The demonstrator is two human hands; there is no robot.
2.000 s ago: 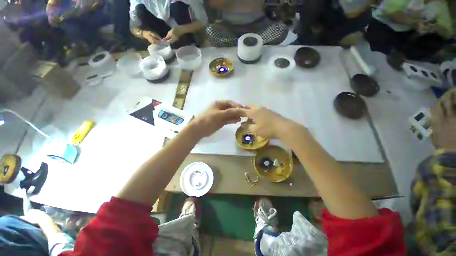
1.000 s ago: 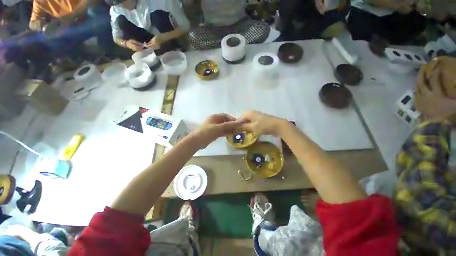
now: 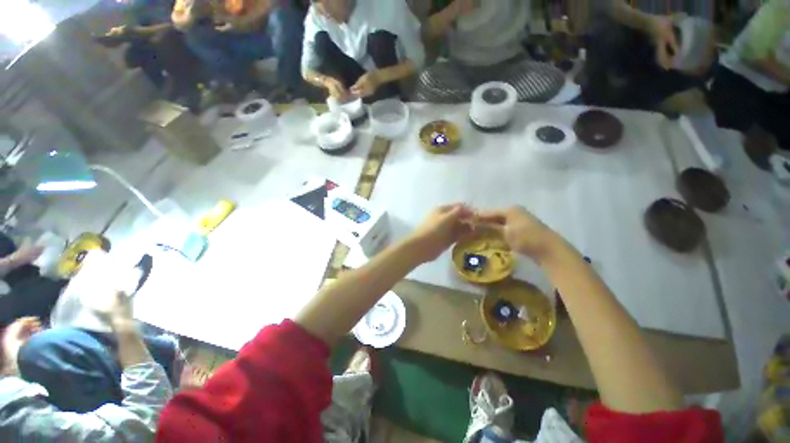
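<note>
My left hand point(image 3: 445, 230) and my right hand point(image 3: 514, 228) meet at the fingertips above a yellow-gold bowl point(image 3: 498, 260). Whatever lies between the fingertips is too small and hidden to make out. That bowl has a small dark and white part inside. A second gold bowl point(image 3: 534, 333) sits beside it on the brown board, nearer me, with a dark part and a small pale piece inside. A thin curled piece point(image 3: 473, 331) lies on the board to its left.
A white ringed disc point(image 3: 382, 319) is near my knees, partly behind my left forearm. A pictured white box point(image 3: 356, 220) is left of my hands. Several dark bowls point(image 3: 675, 225) lie right. White housings point(image 3: 493, 105) stand at the far side, where people sit. A lamp point(image 3: 66, 172) is left.
The view has turned left, so the table things appear shifted right and lower. My hands stay together above the bowls, fingers slightly moved. The person at the right is mostly out of view.
</note>
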